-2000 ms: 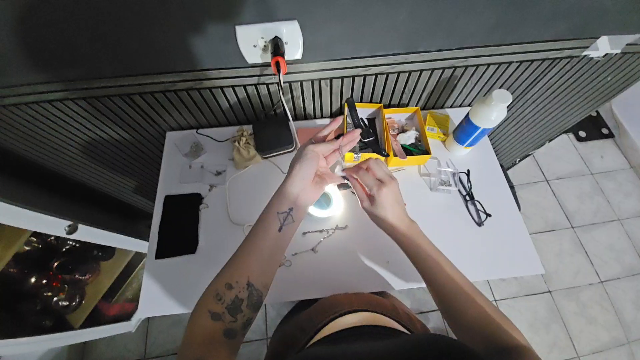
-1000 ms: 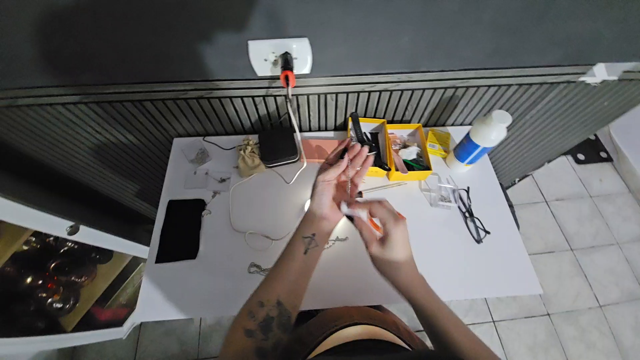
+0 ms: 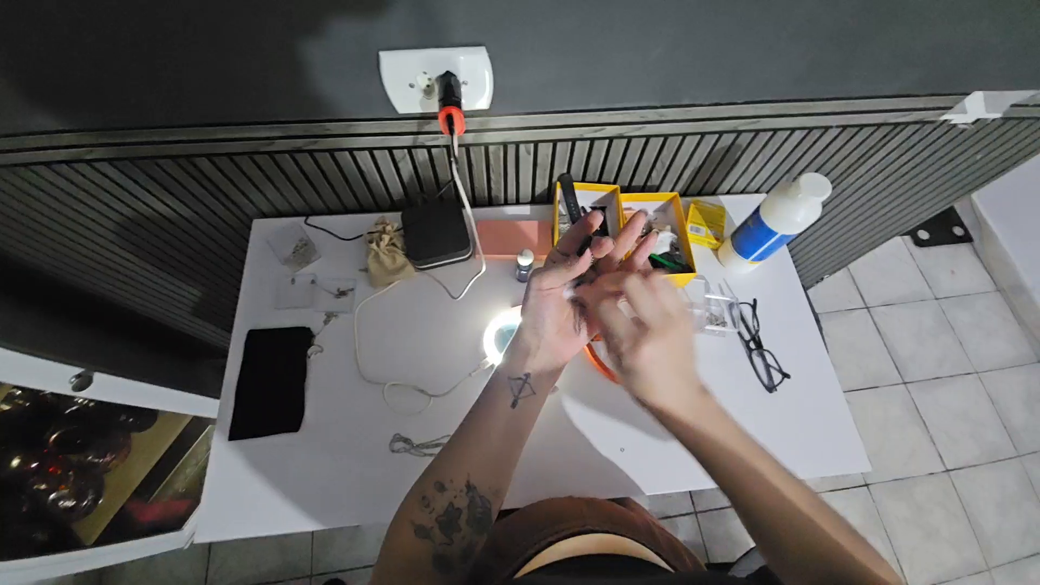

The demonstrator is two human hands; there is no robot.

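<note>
My left hand (image 3: 561, 296) is raised palm up over the middle of the white table (image 3: 325, 479), its fingers spread and curled. A small dark item shows between its thumb and fingers, too small to name. My right hand (image 3: 650, 333), blurred, is bent over the left palm; what its fingers touch is hidden. An orange curved item (image 3: 601, 364) shows below the hands, partly covered. Left of my left wrist is a lit ring lamp (image 3: 497, 335) with a white cable. A thin chain (image 3: 418, 445) lies on the table beside my left forearm.
Behind the hands are yellow boxes (image 3: 686, 244) with small items, a pink box (image 3: 513, 237), a small bottle (image 3: 524, 264) and a black case (image 3: 437, 233). At right are a white bottle (image 3: 772, 223) and eyeglasses (image 3: 760, 349). A black pouch (image 3: 270, 382) and cloth bag (image 3: 387, 252) are at left.
Two seconds ago the hands were apart above the lamp; now the right hand is bent over the left palm. The chain seen stretched out below the lamp lies bunched farther left.
</note>
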